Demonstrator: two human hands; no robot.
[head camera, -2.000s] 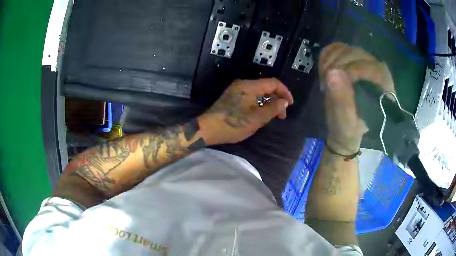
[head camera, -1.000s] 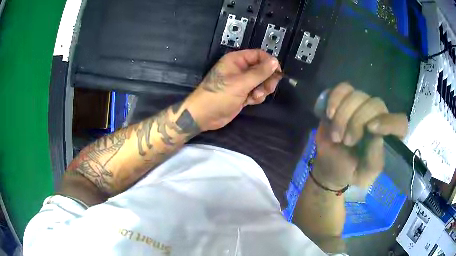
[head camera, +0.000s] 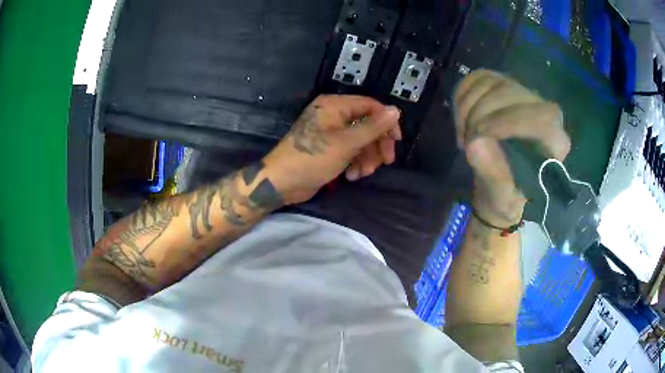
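Note:
Two silver mounting plates, a left one (head camera: 355, 60) and a second (head camera: 413, 76), lie on long black lock panels (head camera: 402, 29). A small silver corner shows beside my right hand, likely part of a third plate that the hand covers. My left hand (head camera: 339, 142) is half closed below the plates, with small silver screws (head camera: 357, 122) glinting inside the curled fingers. My right hand (head camera: 510, 120) is wrapped around a dark, blurred electric screwdriver (head camera: 572, 211), its grey rear end and hanging loop pointing down right. The bit is hidden or blurred.
Blue crates (head camera: 550, 295) stand low at the right, under the right forearm. A white ridged tray with black parts (head camera: 645, 153) is at the right edge. Blue bins (head camera: 609, 44) are at the back right. A green surface (head camera: 33, 146) runs along the left.
My right hand with the screwdriver has moved up and forward from lower right to over the third plate. My left hand has shifted slightly down and left; the pointed piece at its fingertips no longer shows.

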